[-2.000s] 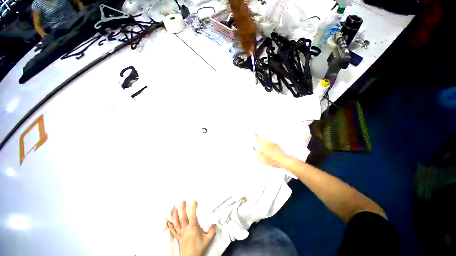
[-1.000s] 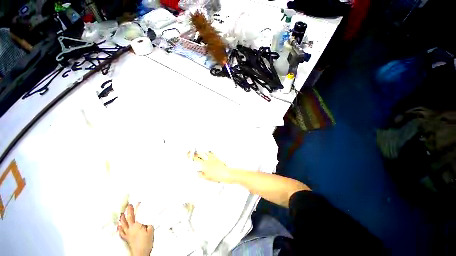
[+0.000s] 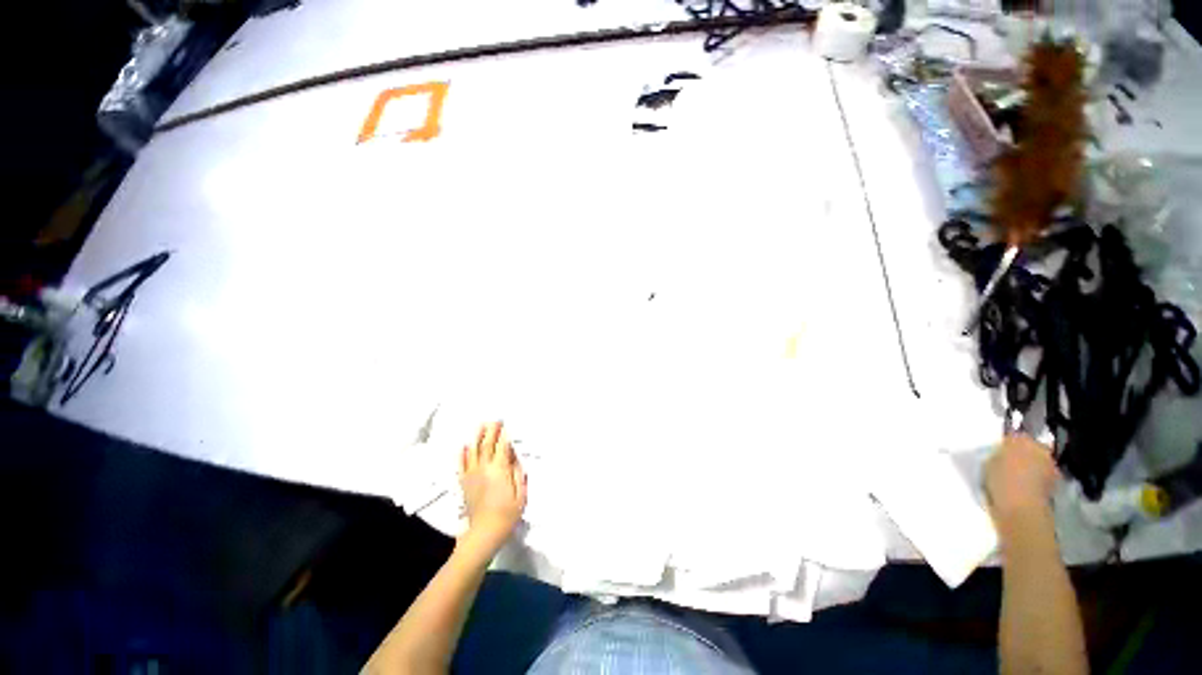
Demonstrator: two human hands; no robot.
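Observation:
A large overexposed white jacket (image 3: 686,435) lies over the table, its layered lower edge near me. A small dark spot (image 3: 651,297) shows at its middle, and a black hanger piece (image 3: 659,98) with a short dark label shows at its far end. A narrow white sleeve (image 3: 939,525) lies at the right. My left hand (image 3: 494,491) lies flat on the cloth near the front edge, fingers slightly apart. My right hand (image 3: 1022,475) is at the near edge of the black hanger pile (image 3: 1094,343). A small shiny tip shows above its fingers; what it holds is unclear.
A brown fluffy duster (image 3: 1041,145) lies by the hangers, beside a pink basket (image 3: 982,112). A white roll (image 3: 844,29) stands at the back. Orange tape (image 3: 406,111) marks the white table (image 3: 237,198). A lone black hanger (image 3: 112,323) is at far left. A yellow-topped item (image 3: 1134,504) is at right.
The view has turned, so the table's left side shows. My right hand has moved off the jacket to the hanger pile. My left hand still lies on the white cloth.

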